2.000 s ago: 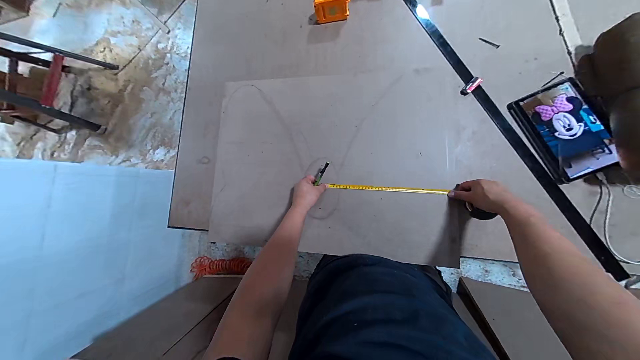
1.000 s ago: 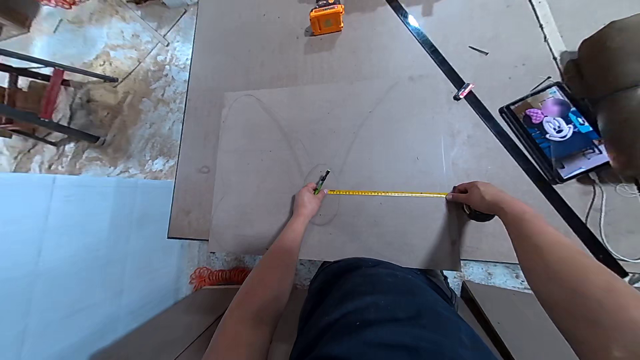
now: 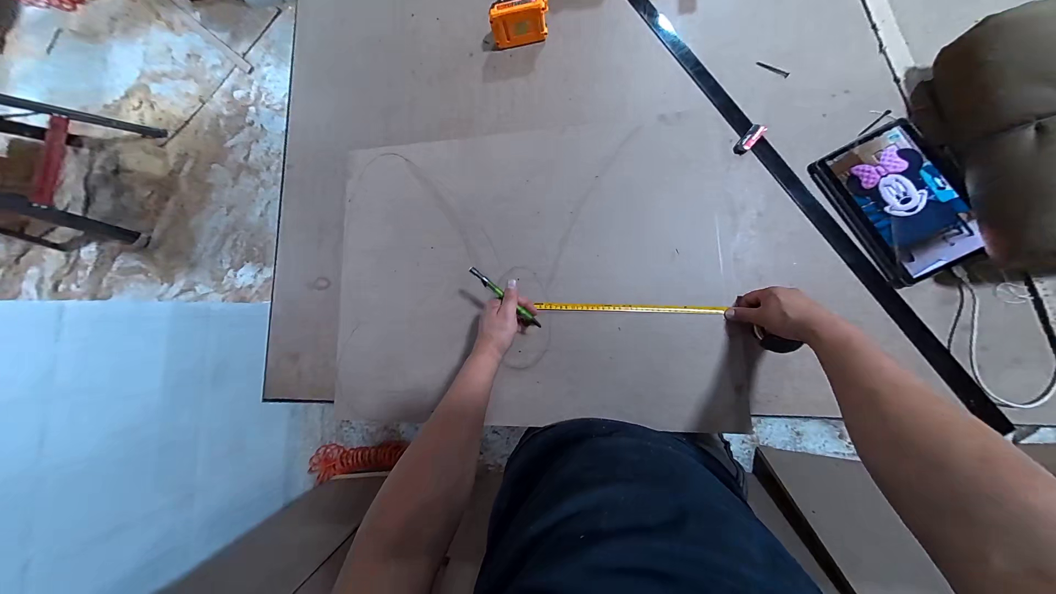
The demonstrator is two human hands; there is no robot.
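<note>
My left hand [image 3: 500, 320] holds a green and black pen [image 3: 505, 297] near the middle of a greyish-brown board [image 3: 429, 363], its dark tip pointing down and right. From beside that hand a yellow tape measure blade [image 3: 631, 308] runs level across the board to its right edge. There my right hand [image 3: 775, 313] pinches the blade between thumb and finger, with the dark tape case [image 3: 779, 342] under the palm. Faint curved pencil lines [image 3: 441, 194] mark the board, among them two long arcs and a loop close to my left hand.
An orange case [image 3: 518, 23] stands at the top. A long black metal bar [image 3: 813, 202] with a small red and silver piece [image 3: 750, 139] lies diagonally at right, beside a tablet [image 3: 899, 198], white cable [image 3: 975, 355] and brown cushion [image 3: 1006, 124]. An orange coiled hose [image 3: 355, 460] hangs below the table edge.
The pen in my left hand has tilted the other way: its upper end leaned right before and leans left now. My right hand stays at the board's right edge.
</note>
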